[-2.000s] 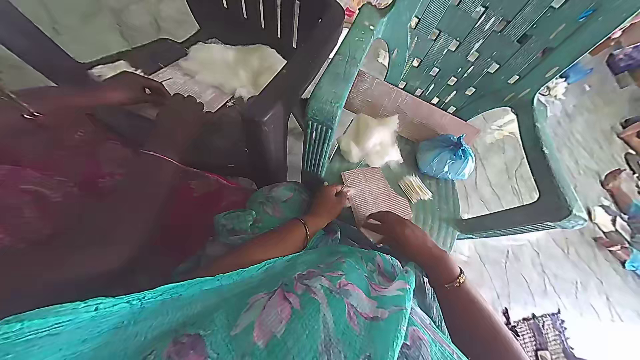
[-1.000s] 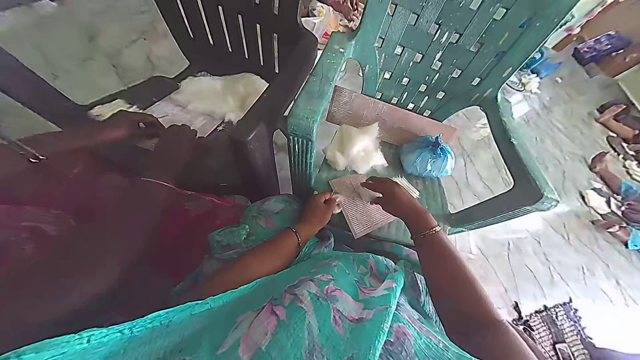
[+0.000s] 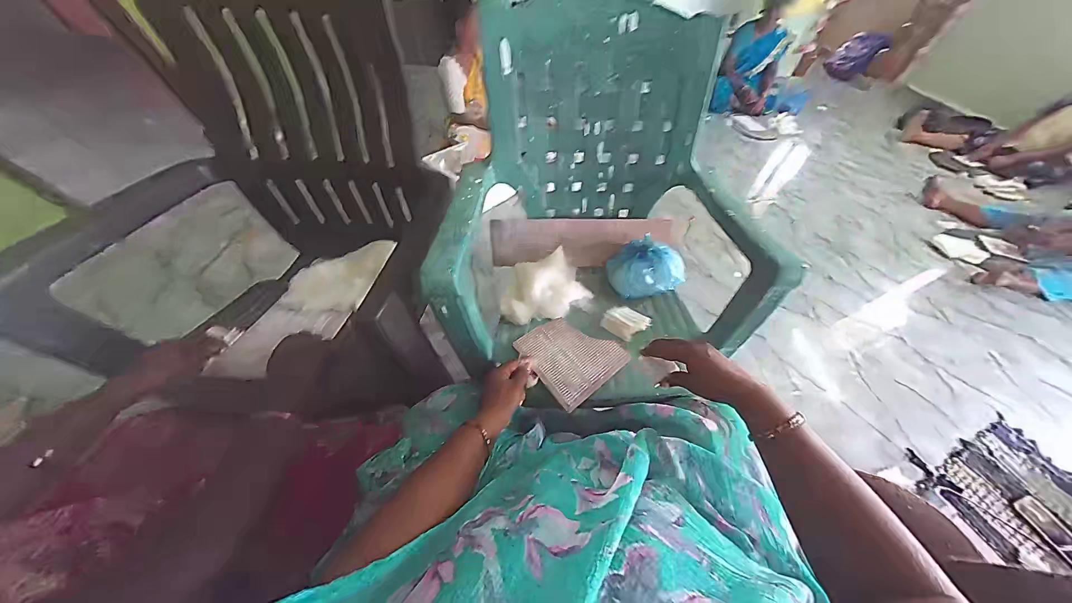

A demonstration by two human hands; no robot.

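On the seat of a green plastic chair lies a ribbed, brownish rectangular sheet. My left hand pinches a small white tuft at the sheet's left edge. To the right of the sheet, my right hand is at a small pale piece; whether the fingers grip it is unclear. A fluffy heap of white cotton sits behind the sheet, with a bundle of thin white sticks or wicks to its right. Behind the bundle stands a knotted blue plastic bag.
A flat brownish board lies at the back of the seat. At left, a person's hands work over a sheet with cotton on a dark plastic chair. Other people sit on the marble floor at right, near a patterned mat.
My right hand has moved off the ribbed sheet to its right side. My left hand stays at the sheet's left edge. The view has turned and shows more of the room.
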